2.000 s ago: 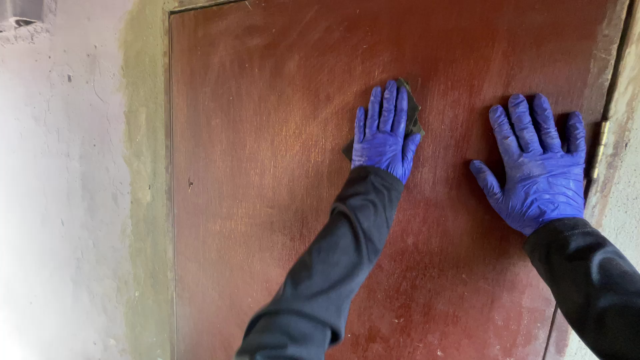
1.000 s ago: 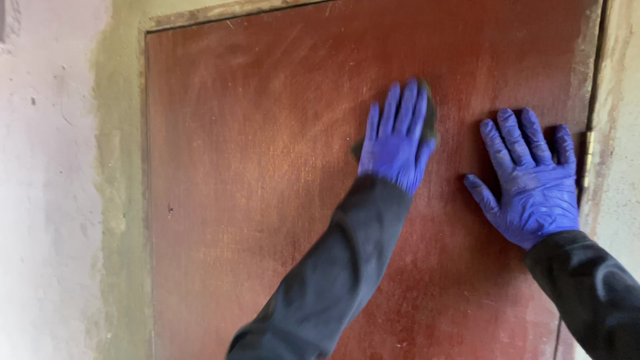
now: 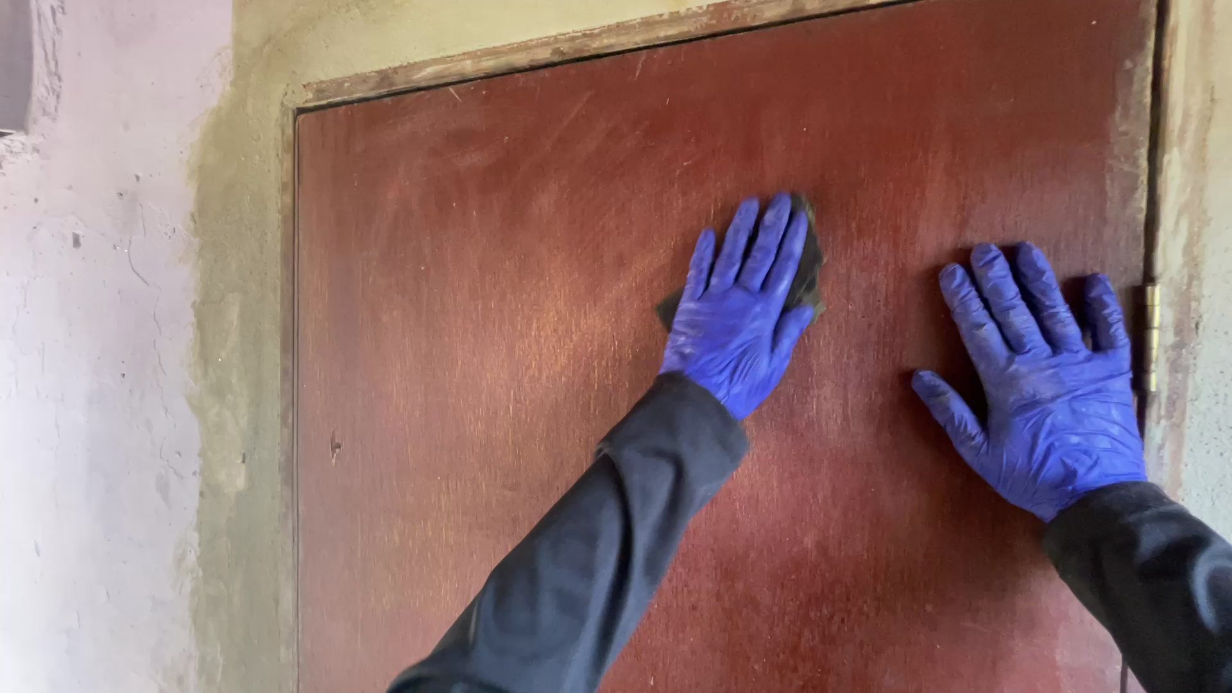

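My left hand (image 3: 736,308), in a blue disposable glove, lies flat on a dark green pad or cloth (image 3: 810,265) and presses it against the reddish-brown wooden door (image 3: 462,404). Only the pad's edges show, to the right of the fingers and left of the palm. To the right, my right hand (image 3: 1044,385), gloved the same way, rests with spread fingers on the bare door face near the hinge side. It holds nothing. Pale scuffs mark the upper left of the door, and a small nick shows lower on its left side.
A brass-coloured hinge (image 3: 1151,337) sits at the door's right edge, just beyond my right hand. The worn door frame (image 3: 539,53) runs along the top. At the left is a rough plaster wall (image 3: 96,366) with a greenish band beside the frame.
The view has shifted somewhat. My left hand stays on the pad, with its fingers at a slightly different angle than two seconds ago. My right hand remains flat on the door near the hinge.
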